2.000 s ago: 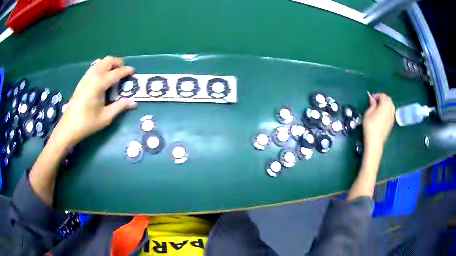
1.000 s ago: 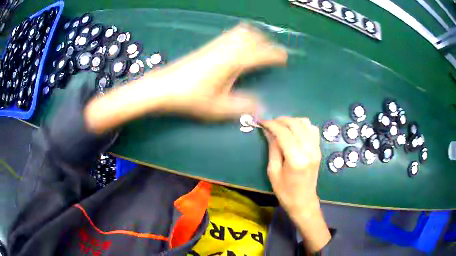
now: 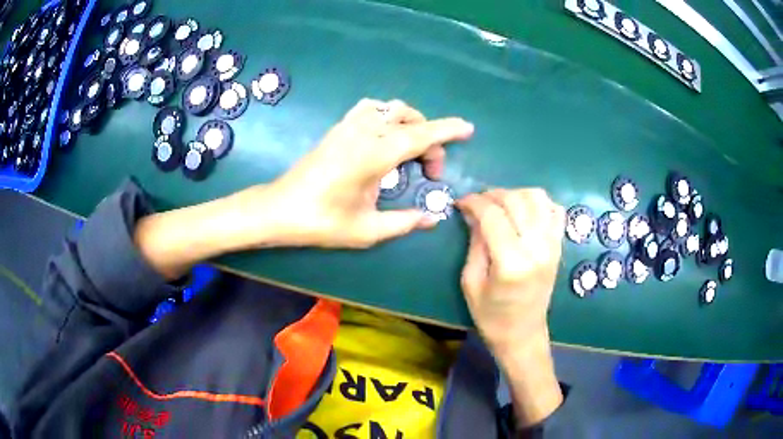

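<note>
A black speaker disc with a white centre (image 3: 435, 200) lies on the green bench between my hands. A second disc (image 3: 392, 178) lies beside it, inside the curve of my left hand. My left hand (image 3: 352, 184) has its fingers apart, with its thumb tip at the near edge of the first disc. My right hand (image 3: 512, 249) has its fingertips pinched together at that disc's right edge. Whether a thin stick is between them cannot be made out.
Loose discs lie in a heap at left (image 3: 203, 94) and another at right (image 3: 611, 228). A blue parts bin (image 3: 62, 94) crowded with discs stands far left. A filled fixture strip (image 3: 642, 39) lies at the upper right. A translucent bottle (image 3: 773, 266) is cut off at the right edge.
The filled strip is away from my left hand, at the upper right. My right hand has come from the bottle side to the middle. My left hand has lowered beside the middle discs.
</note>
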